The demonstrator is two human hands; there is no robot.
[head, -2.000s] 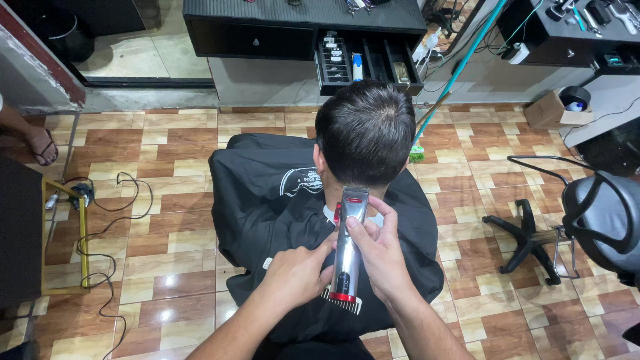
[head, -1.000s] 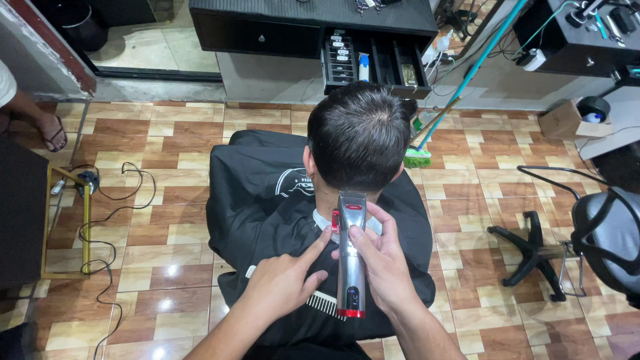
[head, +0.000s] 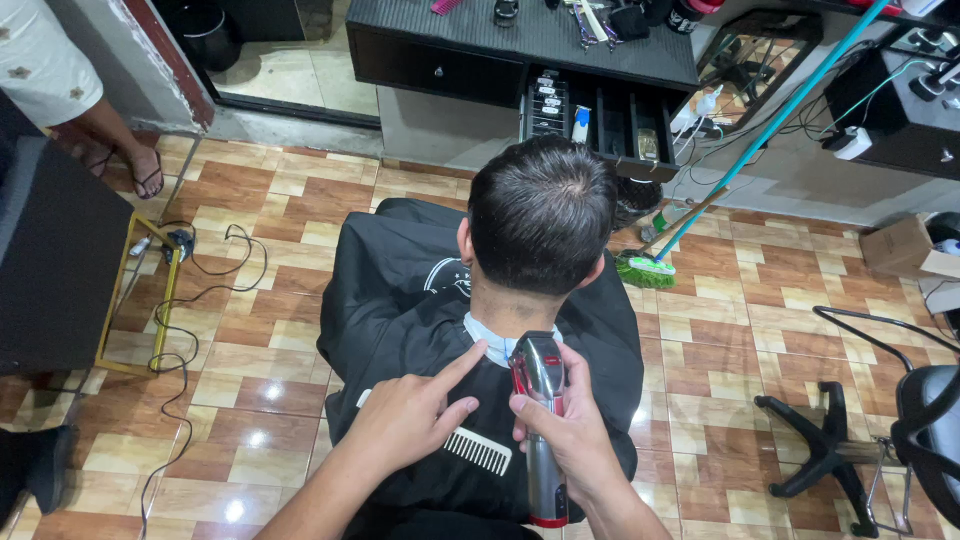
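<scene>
A seated person with short dark hair [head: 544, 217] faces away from me, wearing a black barber's cape [head: 397, 300] and a white neck strip [head: 491, 341]. My right hand [head: 574, 427] is wrapped around a silver and red hair clipper [head: 545, 457], its blade end up, just below the nape. My left hand [head: 409, 416] has its index finger stretched toward the neck strip. A white comb [head: 478, 451] passes under that hand, its toothed end showing to the right; whether the palm or other fingers grip it is hidden.
Ahead stands a black counter [head: 435, 41] with an open drawer [head: 645, 161] holding clipper guards. A green broom [head: 645, 270] leans at the right, near a swivel chair [head: 930, 420]. Cables [head: 169, 405] lie on the floor at left, beside a yellow metal frame [head: 169, 300]. Another person's sandalled foot [head: 146, 172] shows.
The clipper has turned from tilted to nearly upright. My left hand has moved off the clipper's side, its index finger now stretched toward the neck strip. More of the comb shows.
</scene>
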